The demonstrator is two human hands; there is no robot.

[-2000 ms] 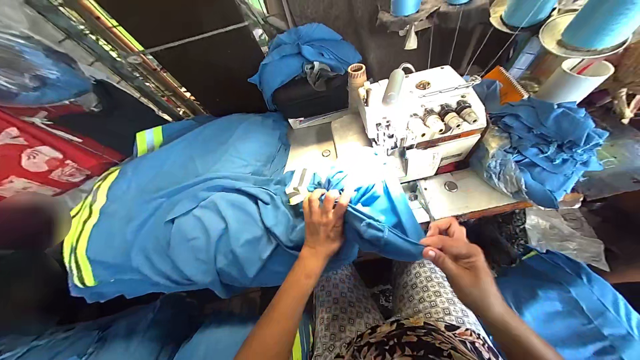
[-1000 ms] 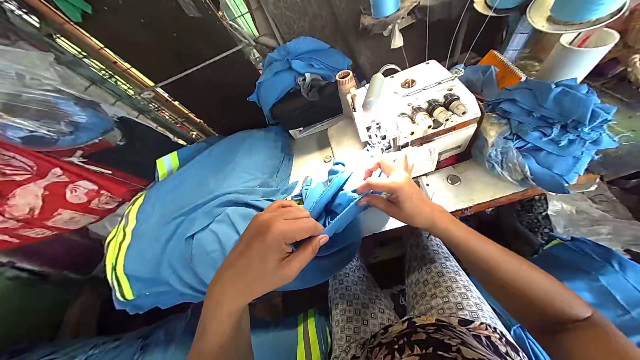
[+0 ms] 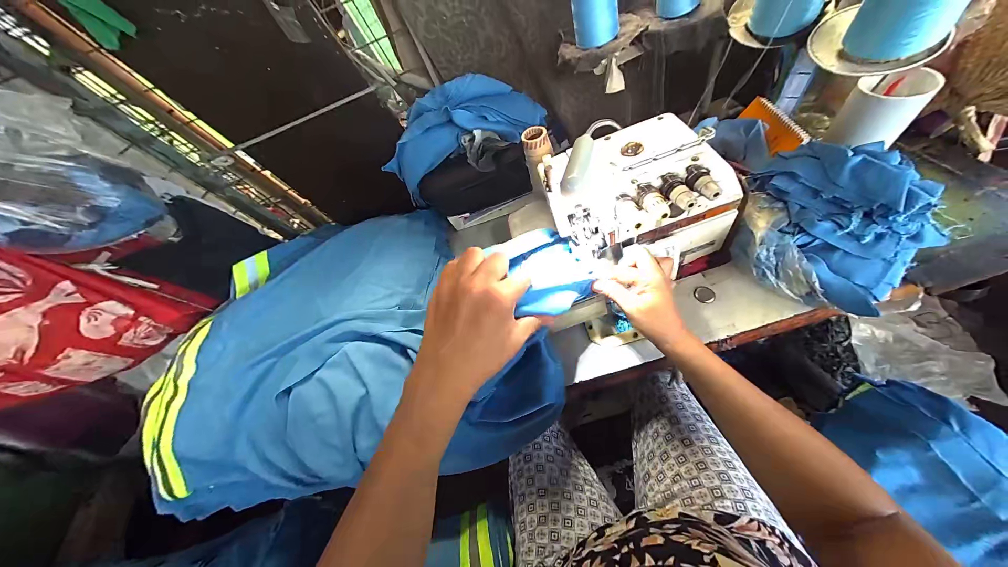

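Note:
A blue garment (image 3: 315, 339) with yellow reflective bands spreads over the left side and runs up to a white overlock sewing machine (image 3: 677, 181). My left hand (image 3: 480, 315) grips a fold of that garment just left of the presser foot. On the other side, my right hand (image 3: 642, 291) pinches the fabric's edge close in front of the needle area. Bright light washes out the cloth between my hands, so the needle and the exact edge cannot be made out.
Blue fabric pieces (image 3: 843, 220) lie heaped right of the machine, beside a white cup (image 3: 890, 106) and an orange notebook (image 3: 776, 126). Blue thread cones (image 3: 594, 24) stand behind. More blue cloth (image 3: 472, 118) sits at the back, and another blue garment (image 3: 929, 449) lies at lower right.
Both hands have brought the garment's edge up to the machine's needle area. The right hand, lower near the table's front edge two seconds ago, is now at the presser foot.

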